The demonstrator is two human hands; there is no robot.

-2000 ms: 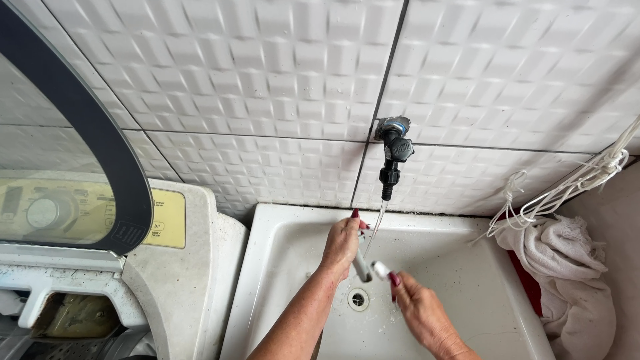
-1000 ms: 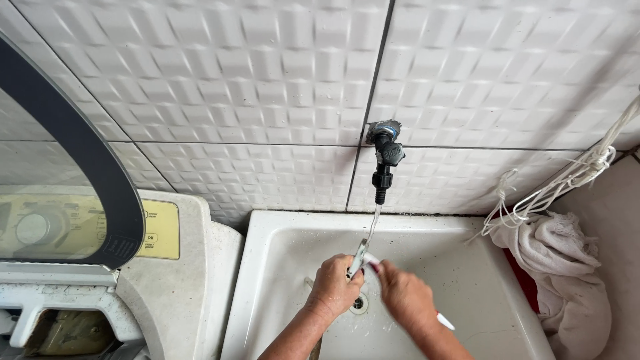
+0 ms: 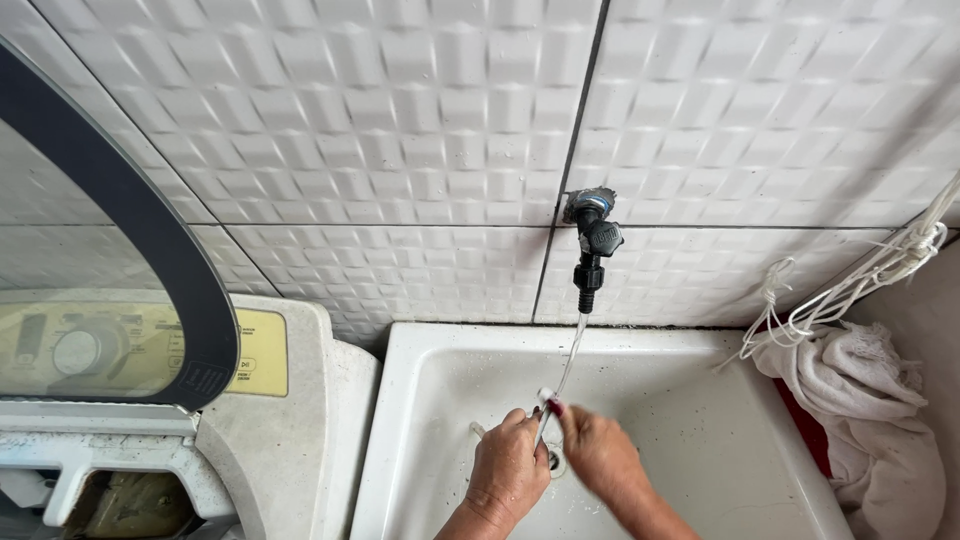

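Water runs from a black plastic tap [image 3: 589,255] on the tiled wall into a white laundry sink [image 3: 450,335]. Over the sink, my left hand [image 3: 511,461] is closed around a thin, light-coloured object [image 3: 543,424], whose kind I cannot tell. My right hand [image 3: 604,450], somewhat blurred, is beside it, its fingers closed on a small white thing [image 3: 546,393] that touches or nearly touches the upper end of the thin object, in the water stream. Part of the drain [image 3: 555,459] shows between my hands.
At the left stands a washing machine [image 3: 292,420] with its dark-framed glass lid [image 3: 169,247] raised. A bundle of white cords [image 3: 847,281] hangs at the right, over a white cloth [image 3: 840,390] on the sink's side. Something red [image 3: 806,427] lies under the cloth.
My right hand has moved from low beside the left hand up to the top end of the held object. The long white end seen below my right hand one second ago no longer shows.
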